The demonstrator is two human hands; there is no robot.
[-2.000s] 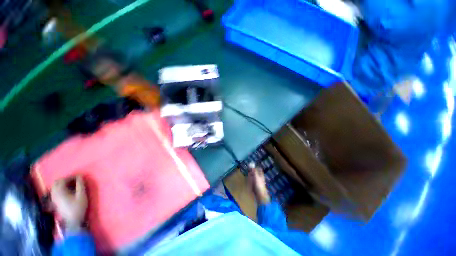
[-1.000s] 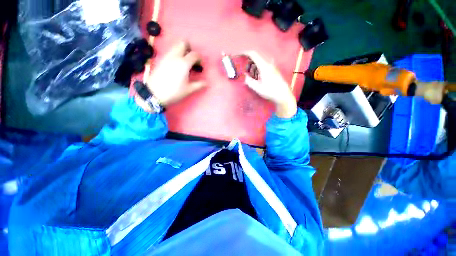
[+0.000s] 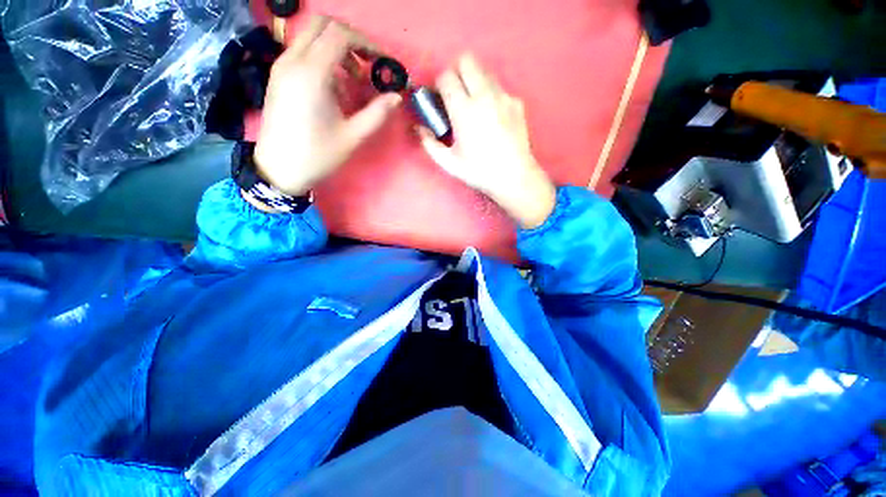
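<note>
My left hand [image 3: 311,112], with a dark wristband, is over the left of the pink-red mat [image 3: 573,68]. A small black ring [image 3: 390,75] is between its thumb and forefinger tips. The fingers are partly blurred. My right hand [image 3: 483,136] is just to the right and holds a small silver cylinder [image 3: 430,113] between thumb and fingers. The cylinder is tilted, its upper end close to the ring, with a small gap visible.
A clear plastic bag [image 3: 117,87] and dark parts [image 3: 240,82] lie at the left. Another black ring [image 3: 283,6] is at the top. A black part [image 3: 675,17] is top right. The orange screwdriver [image 3: 811,116] hangs above the white feeder [image 3: 767,189]. A cardboard box [image 3: 714,340] is lower right.
My hands have moved up the mat and closer together. The silver cylinder, loose on the mat before, is now in my right hand. The view has shifted, with the screwdriver further right.
</note>
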